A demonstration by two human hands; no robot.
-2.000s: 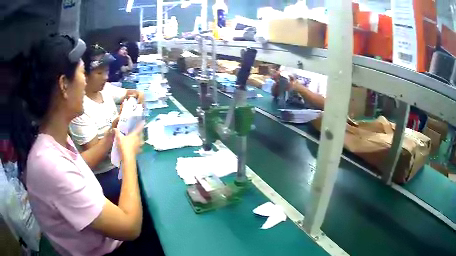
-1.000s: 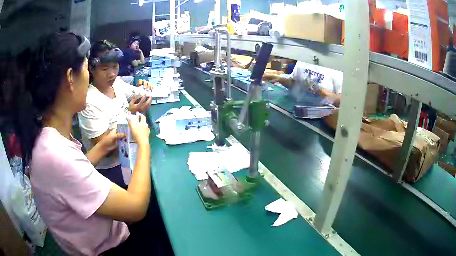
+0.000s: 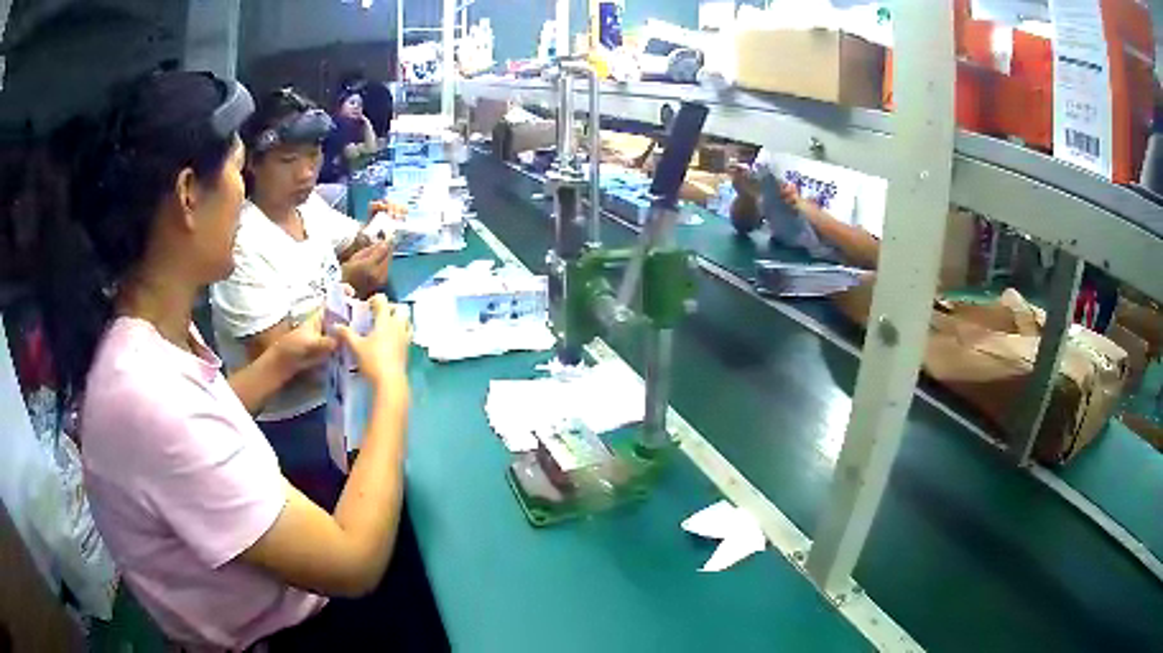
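Note:
Neither my left hand nor my right hand is in the picture. Nearest in front of me, a green hand lever press [image 3: 631, 287] stands upright on the green bench, its black-gripped lever raised and tilted. Its base with the fixture [image 3: 574, 462] holds a reddish-clear block. White paper sheets [image 3: 561, 401] lie behind and beside the base. A forked white scrap [image 3: 724, 533] lies to the right of the press. Printed blue-white cards or box blanks [image 3: 491, 309] are piled beyond the sheets.
A person in pink [image 3: 191, 472] stands at left holding a printed sheet [image 3: 342, 383]. Another in white [image 3: 274, 274] handles something small. A pale post [image 3: 886, 319] rises at right beside the dark conveyor belt [image 3: 753, 383]. Brown kraft wrap [image 3: 1020, 364] lies beyond. A shelf holds cartons and orange boxes.
The view has shifted, so the press and bench sit further right. The person in pink has turned the printed sheet. The hands across the belt have lifted a greyish item.

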